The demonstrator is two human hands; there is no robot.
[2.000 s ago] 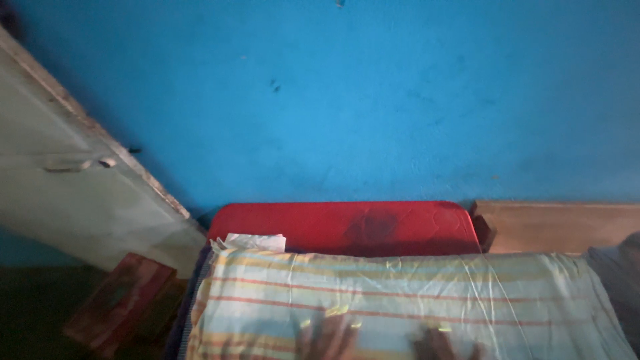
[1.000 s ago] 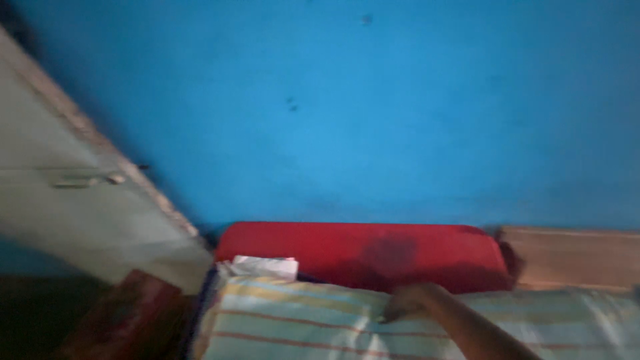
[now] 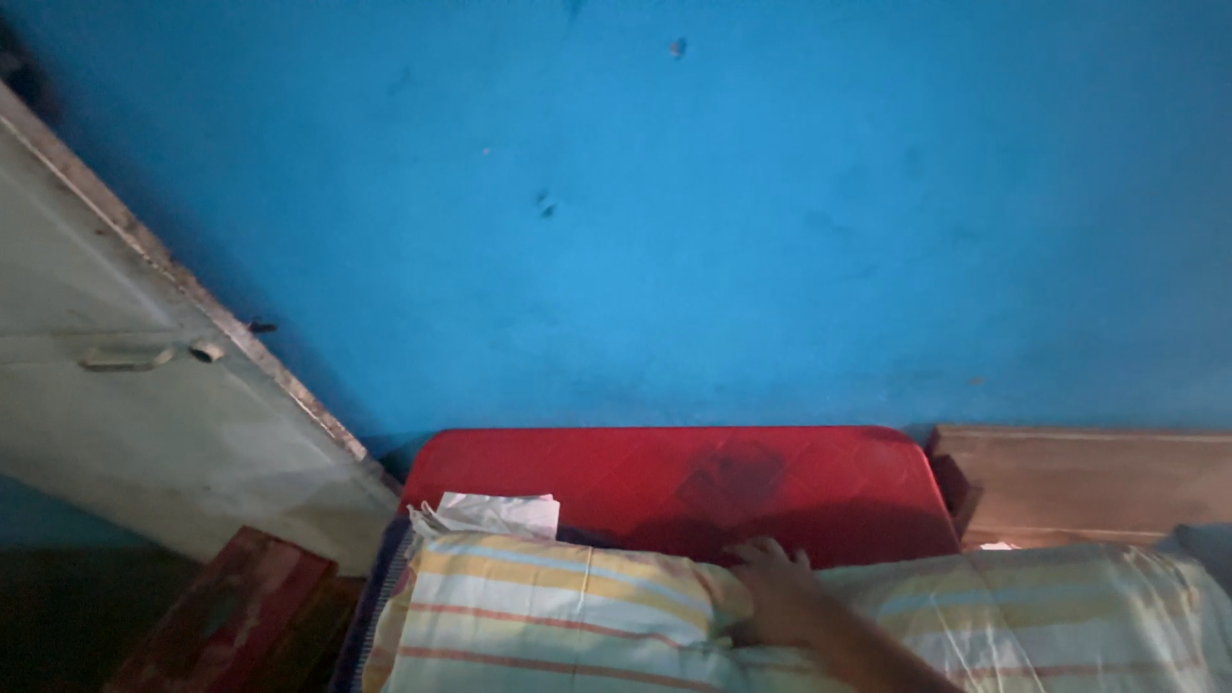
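Observation:
A pillow in a striped cover (image 3: 539,616), white with yellow, pale blue and orange bands, lies across the bottom of the head view. My right hand (image 3: 775,592) comes in from the lower right and presses into the middle of the pillow's back edge, its fingers curled over the fabric, which dips and bunches under it. Behind the pillow stands a red quilted panel (image 3: 597,472) with a dark patch. A folded white paper or cloth (image 3: 500,515) sticks up at the pillow's back left corner. My left hand is not in view.
A blue wall (image 3: 616,241) rises behind the panel. At the left stands a pale metal cabinet (image 3: 115,433) with a handle. A worn red box-like object (image 3: 241,606) is at the lower left. A wooden board (image 3: 1088,481) runs along the wall at the right.
Two seconds ago both hands were over the front of the pillow; now one is at its back edge and the other is out of view. The pillow's middle has sunk and creased.

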